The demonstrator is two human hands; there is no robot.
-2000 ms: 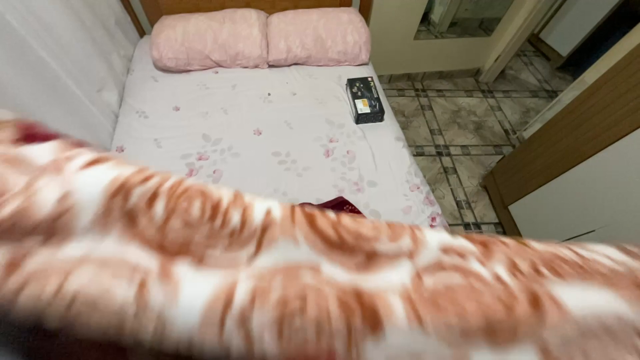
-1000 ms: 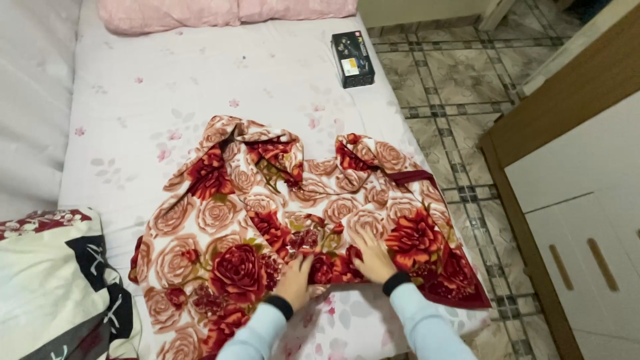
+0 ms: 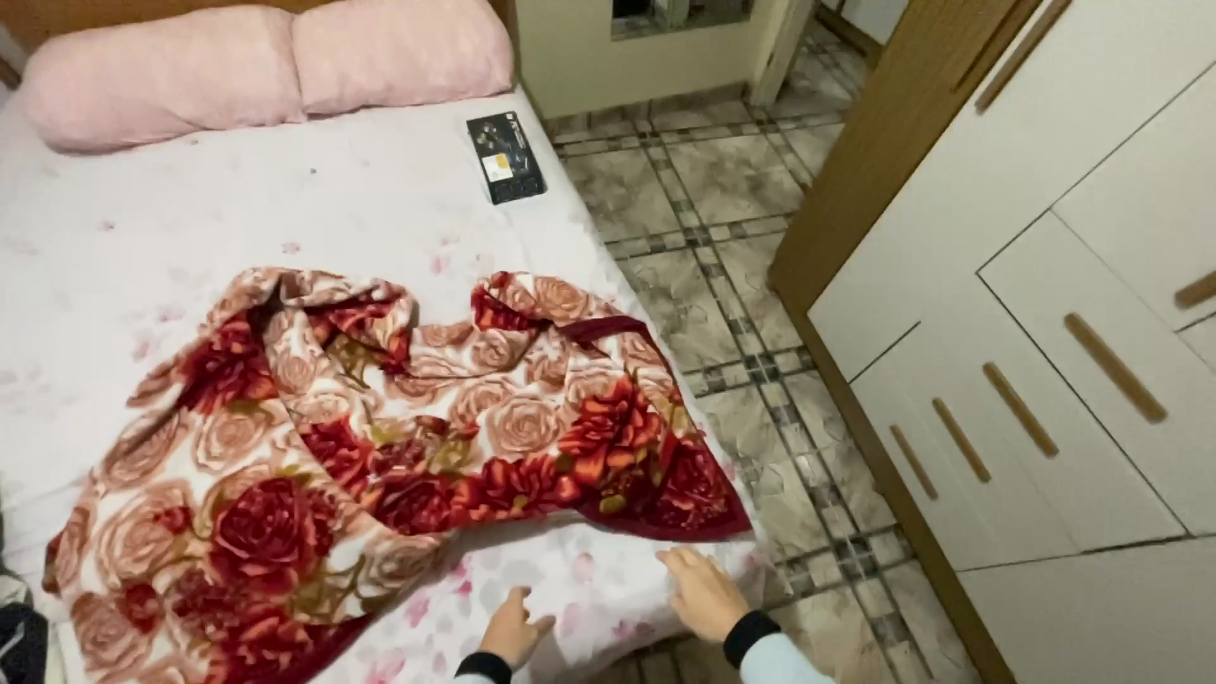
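Note:
A floral blanket (image 3: 518, 418) with red and tan roses and a dark red edge lies crumpled across the lower part of the bed. My left hand (image 3: 516, 629), its fingers apart and nothing in it, is over the flowered white bedsheet (image 3: 570, 579), below the blanket's lower edge. Just below the blanket's lower right corner, near the corner of the mattress, my right hand (image 3: 703, 591) is also empty with fingers spread. Both wrists show black cuffs on pale sleeves.
Two pink pillows (image 3: 166, 76) lie at the head of the bed. A black printed box (image 3: 506, 158) rests near the bed's right edge. Tiled floor (image 3: 731, 285) separates the bed from a white and wood cabinet (image 3: 950, 380) with long handles. Dark and white fabric shows at lower left.
Both hands were on the blanket a second ago; they are now off it, over the sheet below. Earlier the blanket was raised close before the camera, then lay on the bed.

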